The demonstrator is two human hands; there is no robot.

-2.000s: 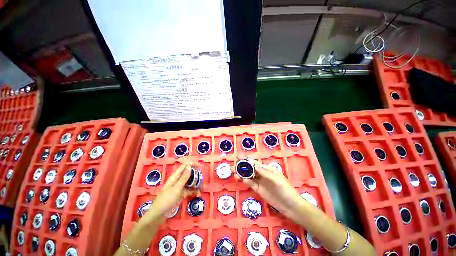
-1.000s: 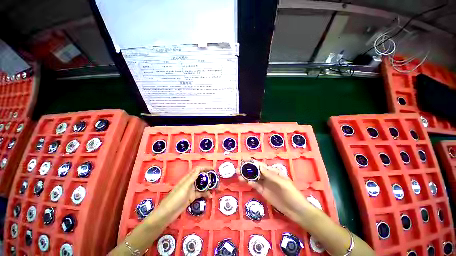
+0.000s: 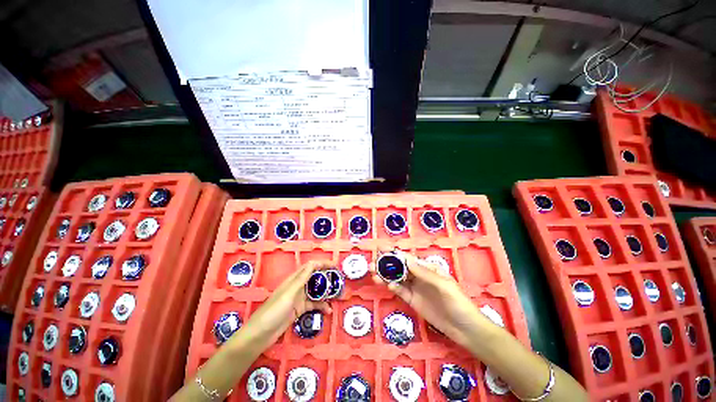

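Note:
My left hand [image 3: 292, 295] holds two round smartwatch bodies [image 3: 318, 285] side by side, black faces turned up, above the second row of the orange-red foam tray [image 3: 502, 294]. My right hand [image 3: 428, 289] holds one smartwatch body [image 3: 391, 268] by its rim, black face up with a small bluish lit mark. The tray's back row holds several dark-faced units, some with small reddish marks. The rows nearer me hold silver-white and dark units. My hands and forearms hide some pockets.
Stacked orange-red trays [image 3: 169, 275] stand at left, another tray [image 3: 549, 235] at right. A white instruction sheet [image 3: 290, 129] is on an upright black board behind the tray. A black flat thing [image 3: 684, 149] lies on the far right tray, near a white cable [image 3: 603, 71].
My left hand has moved slightly right and turned, so the black faces of its two units now show. My right hand still holds its unit in nearly the same place.

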